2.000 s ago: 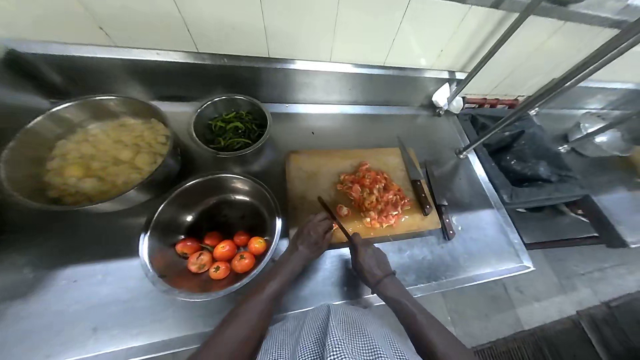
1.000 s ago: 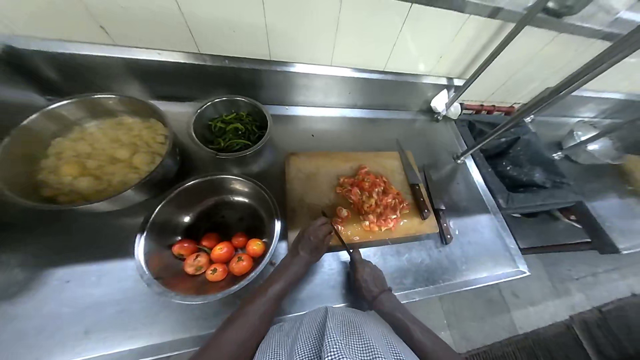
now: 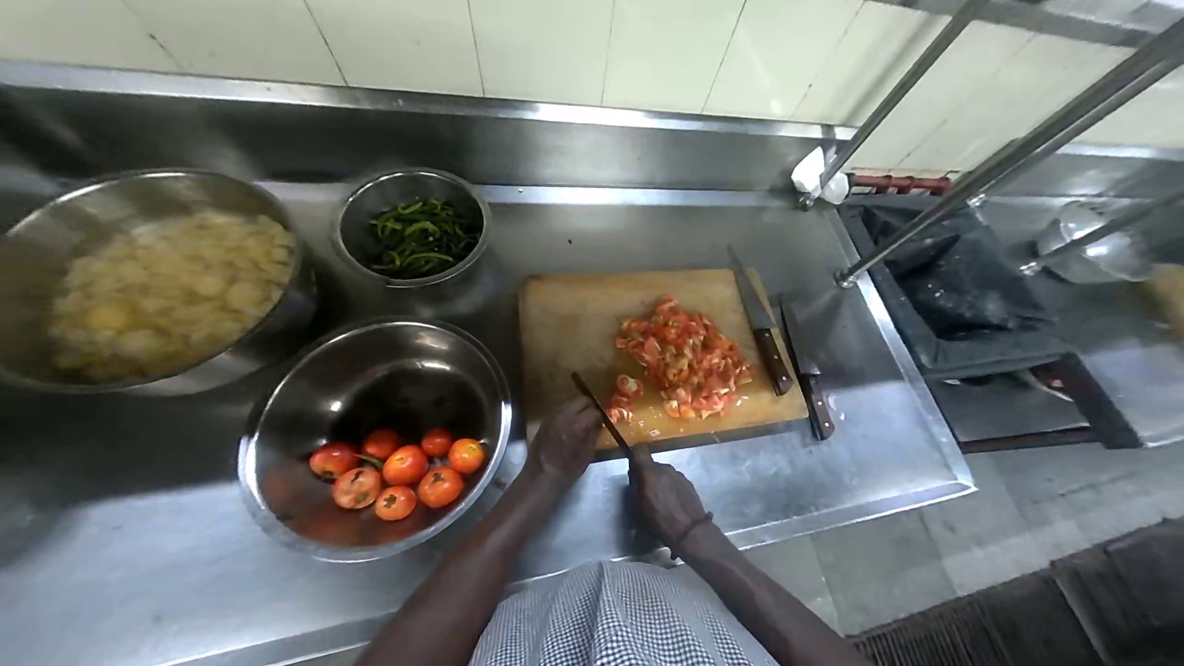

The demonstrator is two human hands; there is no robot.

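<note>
My right hand (image 3: 666, 495) is closed round the handle of a kitchen knife (image 3: 601, 412), whose blade points up and left over the front edge of a wooden cutting board (image 3: 569, 319). Beside the blade, my left hand (image 3: 566, 437) rests at the board's front left corner; its fingers are bent, and what lies under them is hidden. Small cut tomato pieces (image 3: 625, 393) lie just right of the blade. A larger heap of chopped tomato (image 3: 689, 356) covers the board's middle right. Several whole tomatoes (image 3: 405, 465) sit in a steel bowl (image 3: 305, 370) to the left.
A second knife (image 3: 760, 324) lies on the board's right side, and a third (image 3: 805, 370) on the steel counter (image 3: 879, 398) beside it. Behind the tomato bowl stand a small bowl of green chillies (image 3: 424, 239) and a large basin (image 3: 166, 370) of pale pieces in liquid. Metal bars (image 3: 1017, 148) slant at right.
The knife in my right hand has shifted a little at the board's front edge, and the small tomato pieces beside it lie differently. My left hand has stayed near the same corner.
</note>
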